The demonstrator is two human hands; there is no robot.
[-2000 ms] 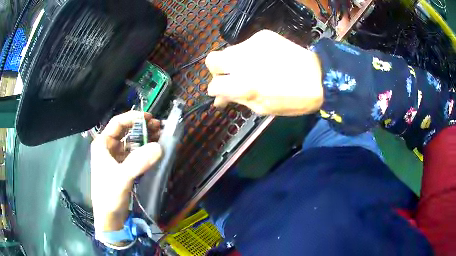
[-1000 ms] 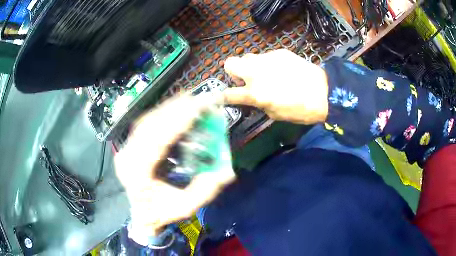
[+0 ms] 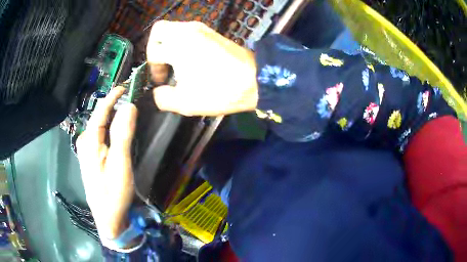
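Note:
My left hand (image 3: 110, 148) reaches up from the lower left and grips a circuit board (image 3: 134, 84), seen nearly edge-on as a thin green strip between thumb and fingers. My right hand (image 3: 205, 69) comes from the right, its curled fingertips close beside that board. A small dark thing shows at its fingertips, too blurred to name; whether it is held cannot be told. Another green board (image 3: 113, 59) sits in a rounded housing just behind my left fingers, partly under the black hood.
The black fume hood (image 3: 46, 66) overhangs the upper left. A reddish perforated mat (image 3: 220, 20) lies behind my right hand. A black cable coil (image 3: 77, 217) lies on the green surface (image 3: 46, 169). A yellow crate (image 3: 202, 212) is below the bench edge, and a yellow rim curves at upper right.
The blurred board in my left hand has moved up and left and turned edge-on. My right hand has moved left to it. The whole view has also shifted.

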